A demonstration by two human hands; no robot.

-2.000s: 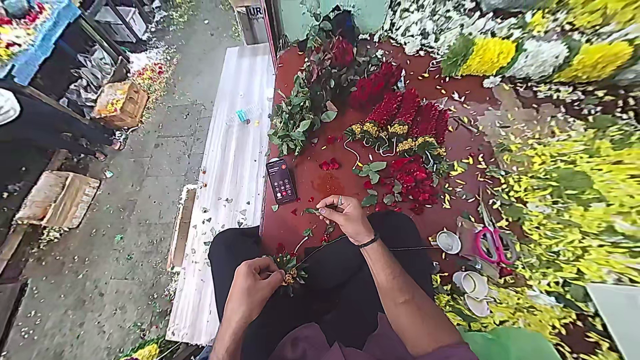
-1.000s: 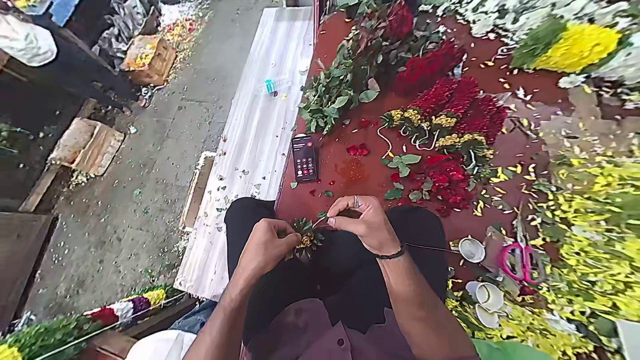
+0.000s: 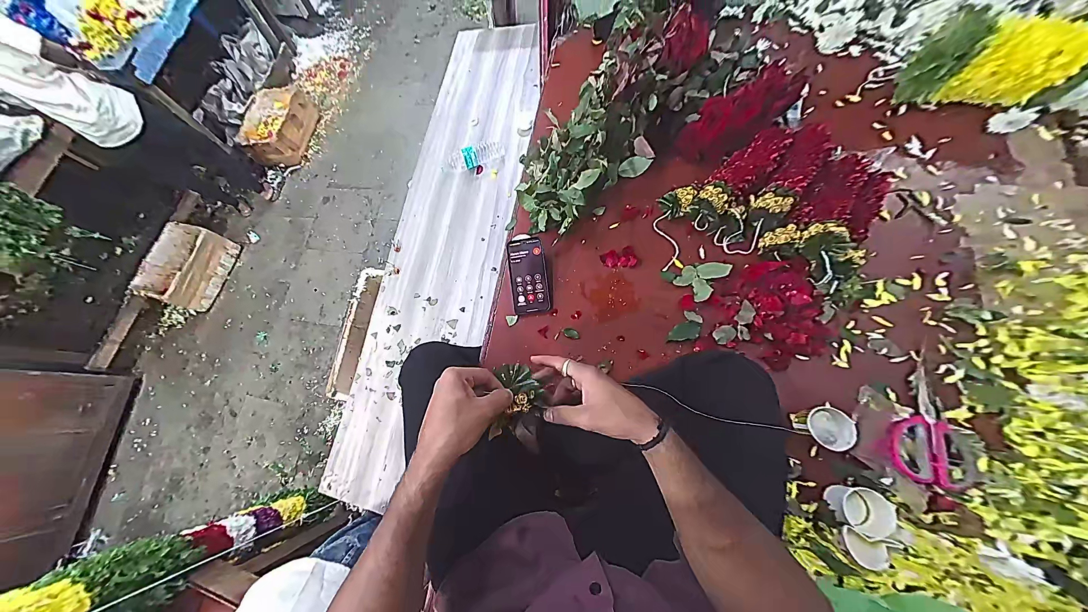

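My left hand pinches the left side of a small bunch of green leaves and golden flowers above my lap. My right hand is at the bunch's right side, its thumb and fingers curved around that edge; whether it grips is unclear. A thin thread runs from near my right hand to a spool at the right. Beyond my knees, a smartphone with a lit screen lies on the red surface, and finished-looking red garlands with golden ends lie to its right.
Pink-handled scissors and white cups are at the right, beside yellow petals. Leafy rose stems lie ahead. A white board borders the red surface, with a wooden crate on the floor beyond. A person's dark-clad legs show at upper left.
My right hand, earlier raised off the bunch and then pinching just above it, is now lower against its right side. My left hand stays at the bunch. The view has shifted.
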